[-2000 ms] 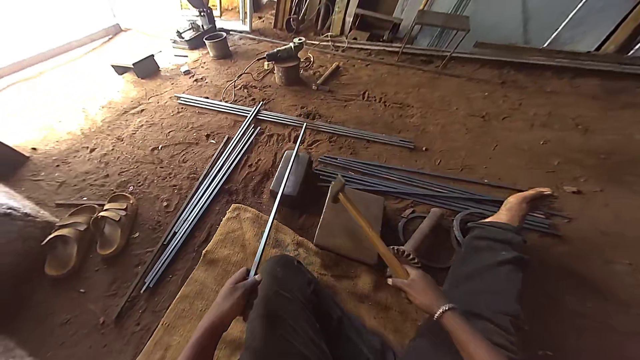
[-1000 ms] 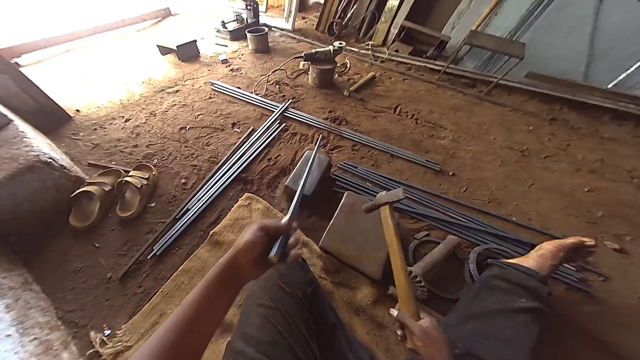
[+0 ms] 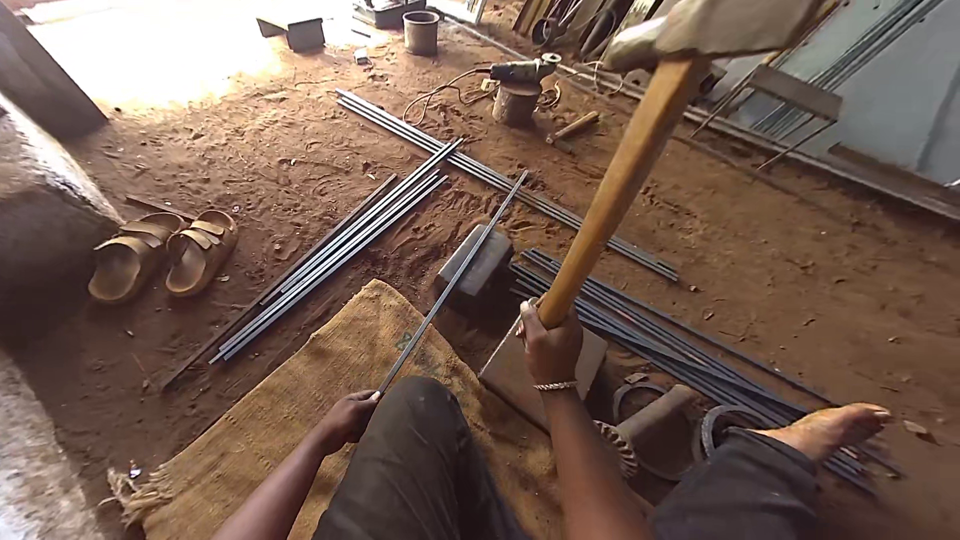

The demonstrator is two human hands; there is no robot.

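Note:
My left hand [image 3: 351, 417] is closed around the near end of a thin metal bar [image 3: 429, 318]. The bar runs forward over a metal block [image 3: 475, 259] that stands on the dirt. My right hand [image 3: 553, 341] grips the wooden handle of a hammer [image 3: 626, 180], raised upright with its large head [image 3: 724, 28] near the top edge of the view. Below my right hand lies a flat square slab [image 3: 517, 371]. Sacking cloth [image 3: 315, 405] spreads under my legs.
Metal bars [image 3: 352, 251] lie left of the block, crossing others [image 3: 510, 180] beyond it; a dark bundle [image 3: 660, 322] lies right. Sandals [image 3: 161, 251] are at left. An angle grinder [image 3: 523, 70] rests on a stump [image 3: 516, 103], near another hammer [image 3: 574, 129]. Metal rings [image 3: 726, 429] lie by my bare foot.
My right hand has raised the hammer from low over the slab to high in front of me. My left hand still holds the bar, which has shifted across the block.

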